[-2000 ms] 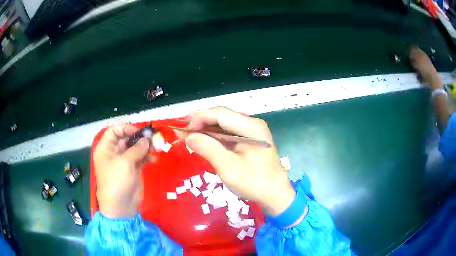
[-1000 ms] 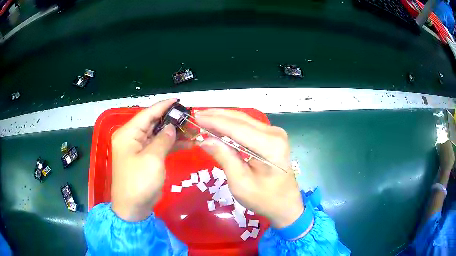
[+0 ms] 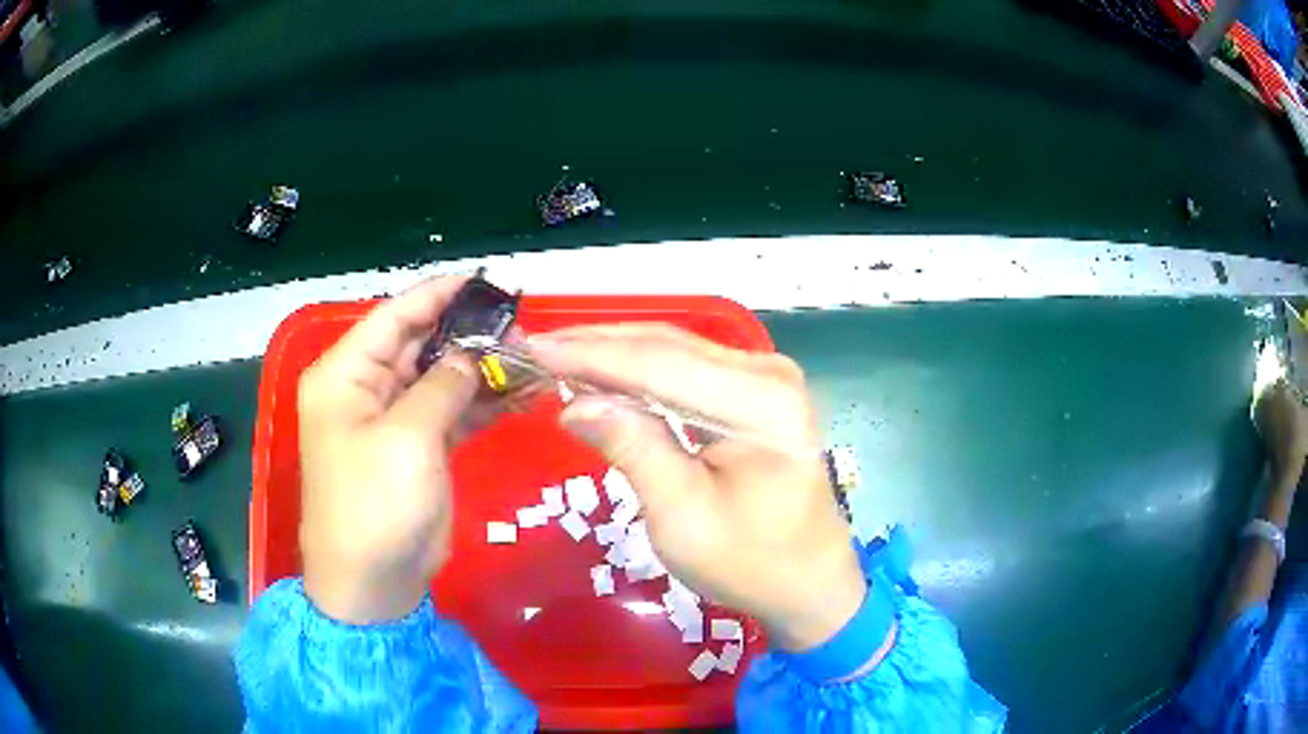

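Note:
My left hand [image 3: 376, 445] holds a black device unit [image 3: 478, 311] over the upper left of the red tray [image 3: 502, 645]. A yellow tab [image 3: 495, 373] hangs at the unit's lower edge. My right hand [image 3: 703, 459] grips thin metal tweezers [image 3: 631, 399], their tips at the unit's lower edge. Whether the tips touch or pinch anything is blurred. Many small white pads [image 3: 580, 495] lie loose in the tray, partly hidden by my right hand.
Three units lie on the bench left of the tray, one at the lower left [image 3: 194, 561]. Another unit [image 3: 841, 485] shows right of my right hand. Spaced units [image 3: 571, 202] lie on the green belt beyond the white strip [image 3: 689, 273]. Another person's hand [image 3: 1277, 402] is at far right.
The unit in my left hand has tilted, and its white patch no longer shows while the yellow tab does. My right hand stays close to it. The belt units have shifted right.

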